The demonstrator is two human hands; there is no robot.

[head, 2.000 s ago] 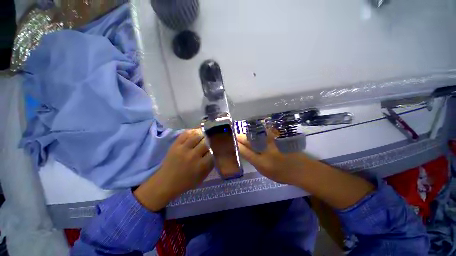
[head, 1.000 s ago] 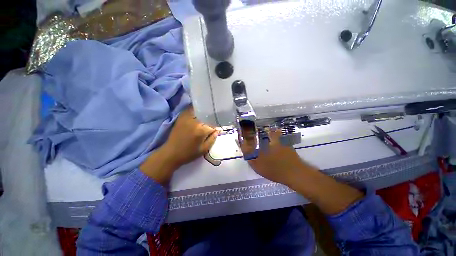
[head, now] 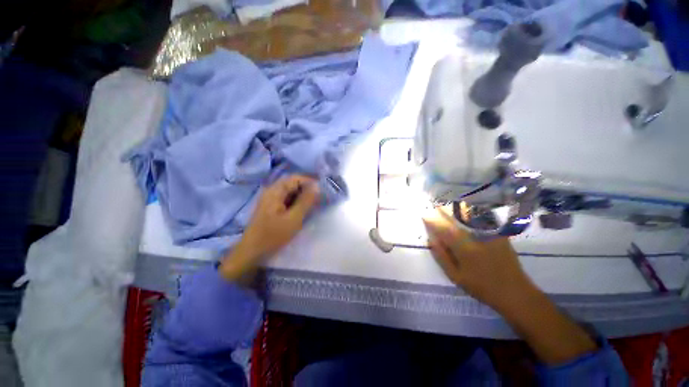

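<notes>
The light blue garment piece (head: 219,143) lies heaped on the left of the white table. My left hand (head: 276,219) is at its right edge, fingers bent together; the blur hides whether they grip the cloth. My right hand (head: 480,261) is beside the needle area of the white sewing machine (head: 582,136), its fingertips in the bright lamp light near the presser foot. I cannot tell if it holds thread or anything small. The slide plate (head: 400,204) shows between my hands. The metal take-up guard (head: 525,200) stands just right of my right fingertips.
Thread snips (head: 647,268) lie on the right of the table. A brown shiny packet (head: 302,30) is behind the garment. More blue cloth (head: 559,23) is behind the machine. White cloth (head: 83,264) hangs at the left. A grey ruler strip (head: 363,295) edges the table front.
The view has shifted left, so the machine appears farther right. My left hand has moved left, away from the needle area to the garment's edge. My right hand remains near the needle.
</notes>
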